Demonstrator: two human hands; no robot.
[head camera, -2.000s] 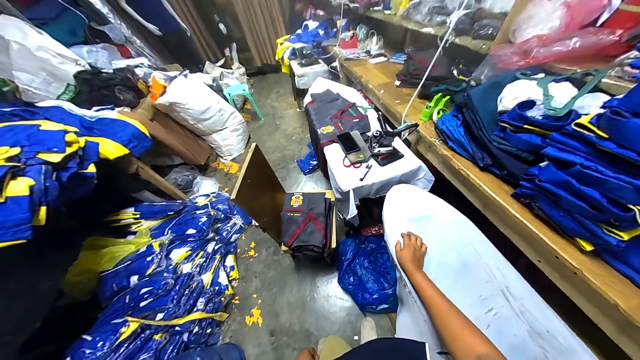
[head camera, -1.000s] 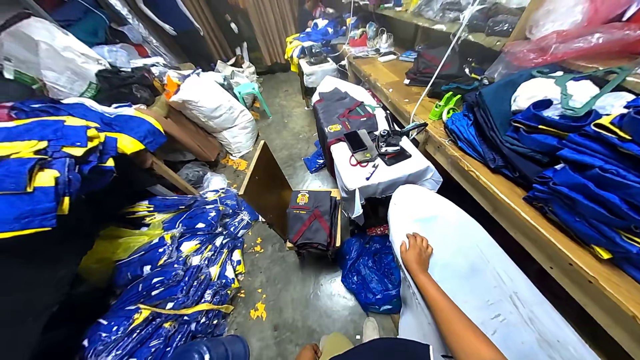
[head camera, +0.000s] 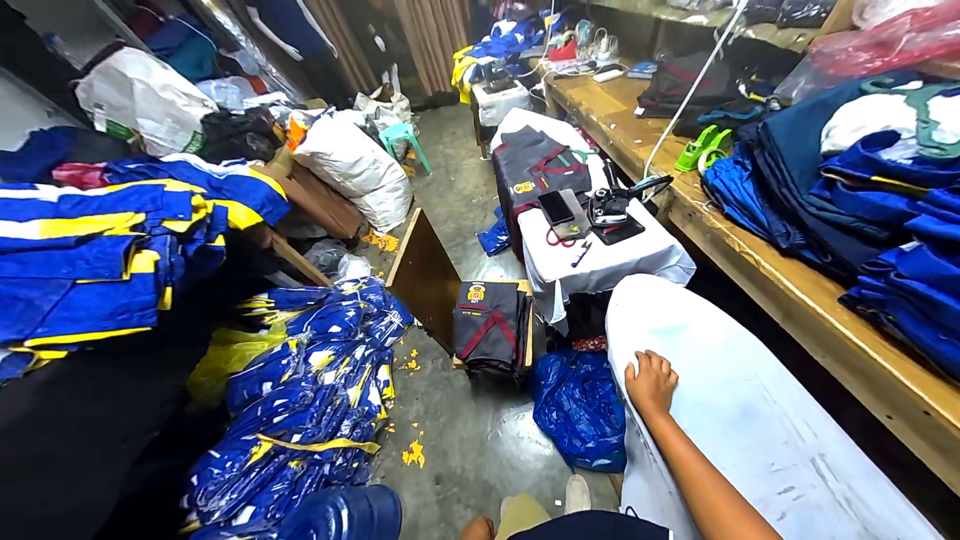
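My right hand (head camera: 651, 381) rests palm down on the left edge of a white cloth-covered ironing board (head camera: 720, 375), holding nothing. At the bottom edge, only a small part of my left hand (head camera: 477, 529) shows beside my leg; its fingers are hidden. Beyond the board stands a white-covered table (head camera: 622, 259) bearing an electric iron (head camera: 609, 204), a smartphone (head camera: 556, 208), a pen (head camera: 580, 253), red scissor-like handles (head camera: 559, 240) and a dark grey garment with maroon trim (head camera: 540, 169). A stack of folded dark grey garments (head camera: 489, 322) sits low to its left.
A blue plastic bag (head camera: 577, 409) lies on the floor beside the board. Bagged blue and yellow garments (head camera: 315, 390) are heaped at left, near an upright wooden panel (head camera: 424, 281). Folded blue garments (head camera: 915, 262) line the wooden shelf (head camera: 795, 281) at right. A turquoise stool (head camera: 405, 139) stands farther back.
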